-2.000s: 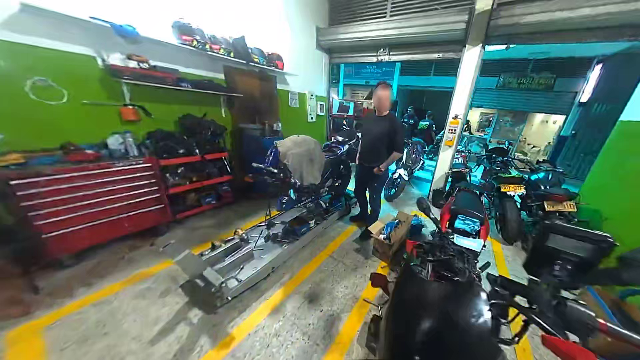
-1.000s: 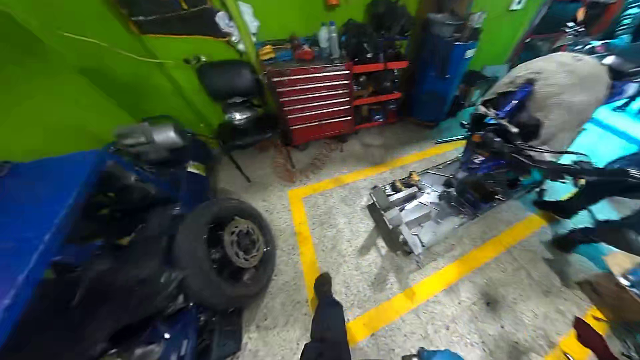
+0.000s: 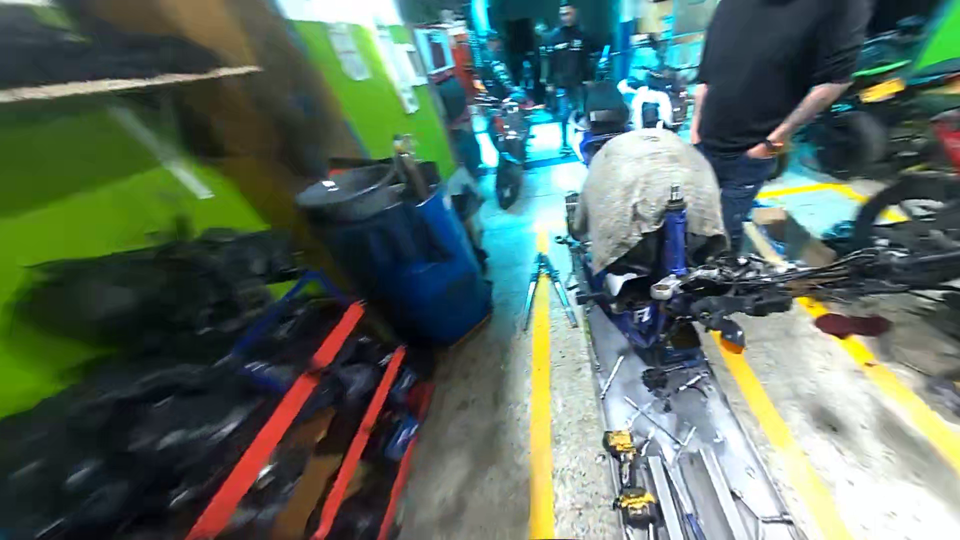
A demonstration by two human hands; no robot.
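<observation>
Neither my left hand nor my right hand shows in the head view. Ahead on the right, a partly dismantled blue motorcycle (image 3: 645,315) stands on a metal lift platform (image 3: 720,450), with a grey cloth (image 3: 645,184) draped over it. A blue fork tube (image 3: 675,236) rises upright at its front, and cables and handlebar parts stick out to the right. Two yellow-and-black cordless power tools (image 3: 621,444) lie along the platform's left edge. Near them are several loose hand tools (image 3: 649,420).
Red shelving (image 3: 281,427) full of dark parts stands at the lower left. Beyond it are blue drums (image 3: 442,262). A pair of long-legged metal tools or stand (image 3: 549,289) is on the yellow floor line (image 3: 541,405). A person (image 3: 772,97) stands right of the motorcycle; another (image 3: 568,67) is farther back.
The view has swung and moved closer to the covered motorcycle and the drums. The blue-covered vehicle and loose-looking wheel seen a second ago at the left are out of view.
</observation>
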